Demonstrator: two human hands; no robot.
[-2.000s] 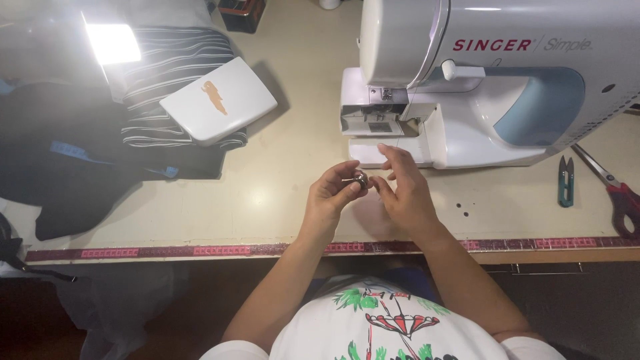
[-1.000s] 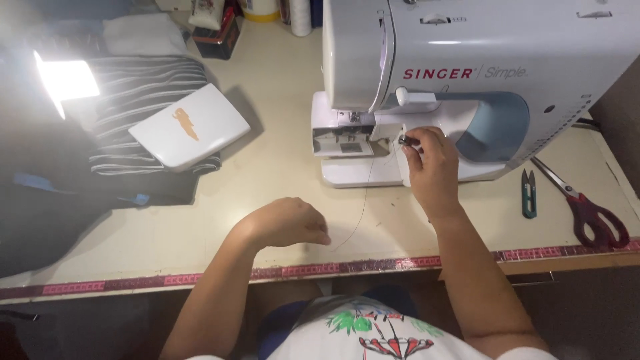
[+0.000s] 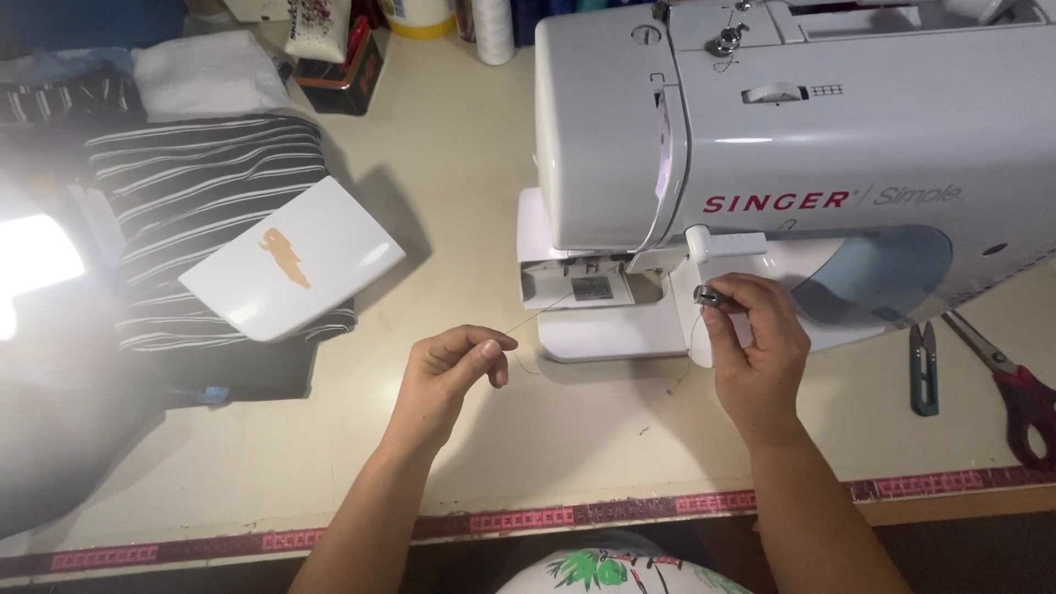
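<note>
My right hand pinches a small metal bobbin case between thumb and fingertips, just in front of the sewing machine's arm; a thin thread hangs down from it. Left of it, my left hand pinches a thin thread at the fingertips. That thread runs up toward the needle area of the white Singer sewing machine, and a short end curls below my fingers. The machine's free arm shows its front compartment uncovered. Whether both threads are one cannot be told.
Thread snips and red-handled scissors lie at the right. A white cover rests on folded striped fabric at the left, beside a bright lamp. A measuring tape runs along the table's front edge. A thread spool stands behind.
My hands, together around a small metal thing two seconds ago, are now apart. Since one second ago my left hand has risen toward the machine, and a thread now shows at its fingertips.
</note>
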